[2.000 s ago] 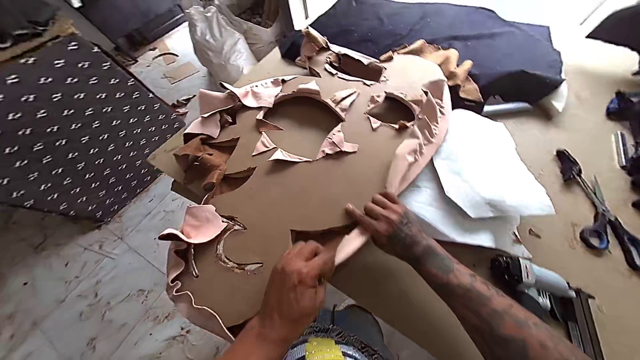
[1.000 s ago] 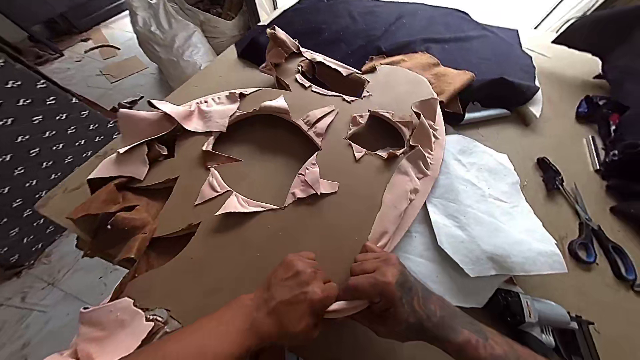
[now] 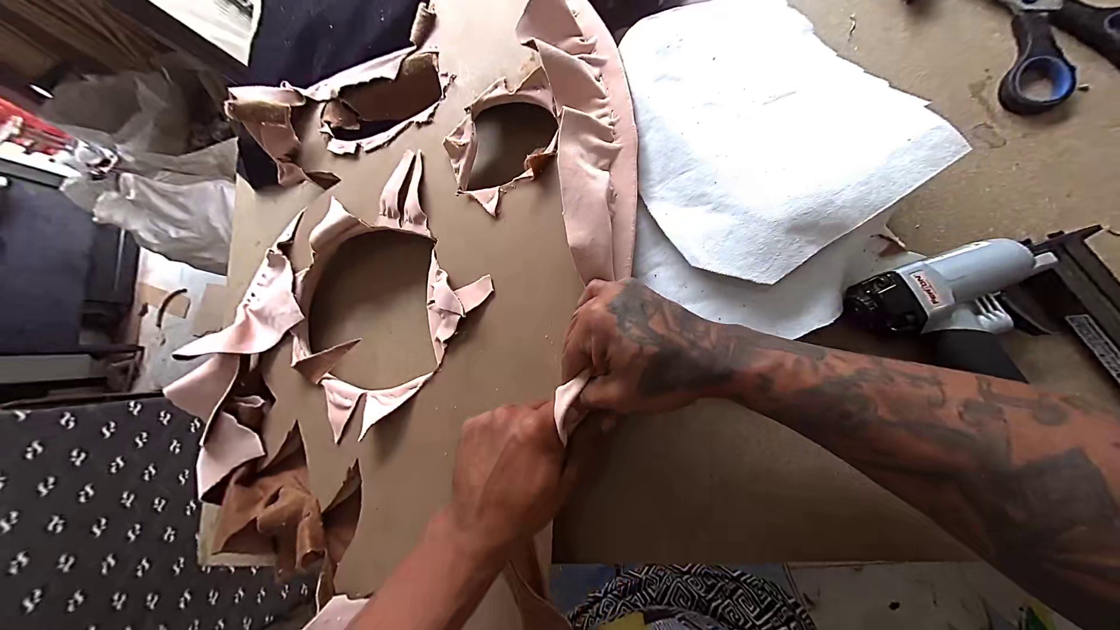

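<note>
A brown panel with several cut openings lies in front of me. Pink leather-like material is folded over its right edge, and pink flaps surround the openings. My left hand grips the pink material at the panel's near right edge. Just above and to the right, my right hand is closed on the same edge strip, a bit of which shows between the hands. The fingertips of both hands are largely hidden. Brown suede-like material is bunched at the panel's left side.
White felt-like sheets lie right of the panel. A pneumatic stapler or nailer rests beyond them on the table, with scissors at the upper right. Patterned dark fabric is at lower left; a plastic bag sits at upper left.
The panel has turned relative to the view, its long right edge now running nearly straight up. Both hands remain on the edge strip. The view has moved closer.
</note>
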